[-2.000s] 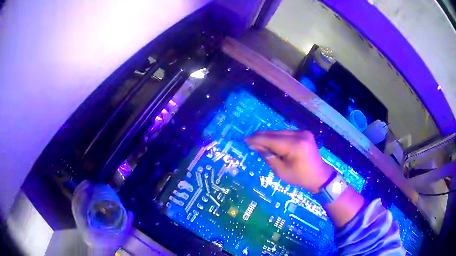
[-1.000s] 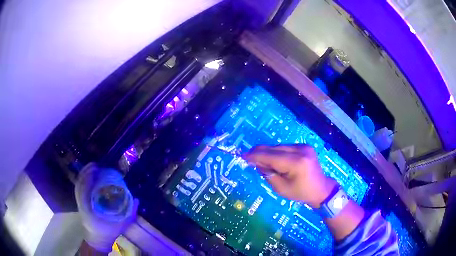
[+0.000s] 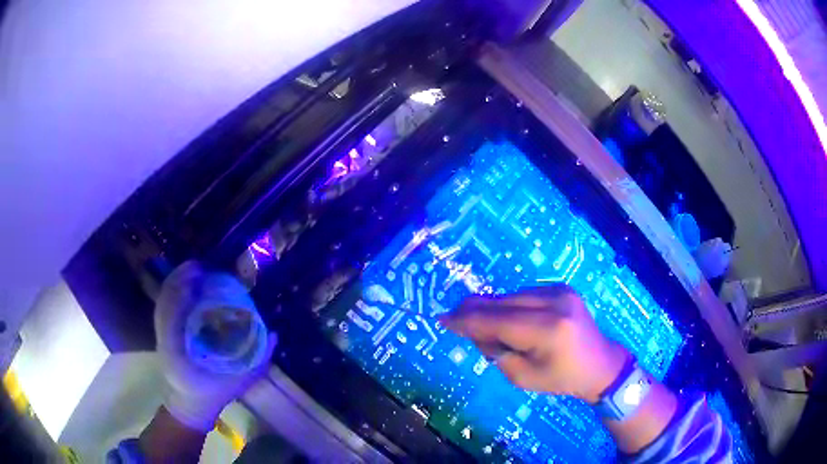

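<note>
A large printed circuit board (image 3: 508,217) glows bright blue in a black carrier (image 3: 408,163), with a greener part at its lower edge. My bare right hand (image 3: 544,340), with a watch at the wrist, is over the lower middle of the board, fingers pinched together. Its fingertips are blurred, and I cannot make out a tool between them. My left hand (image 3: 186,362), in a white glove, holds a small round clear cup (image 3: 222,333) upright beside the carrier's left edge.
A conveyor rail (image 3: 626,195) runs along the carrier's right side. Beyond it stand a dark tray (image 3: 680,181) and a pale blue cup (image 3: 686,231). A white hood (image 3: 181,82) curves over the upper left. Violet reflections (image 3: 349,165) show beside the carrier.
The view has shifted, so the board shows farther right. My right hand has moved down the board toward its lower part. The blue glow now covers more of the lower board. My left hand still holds the cup.
</note>
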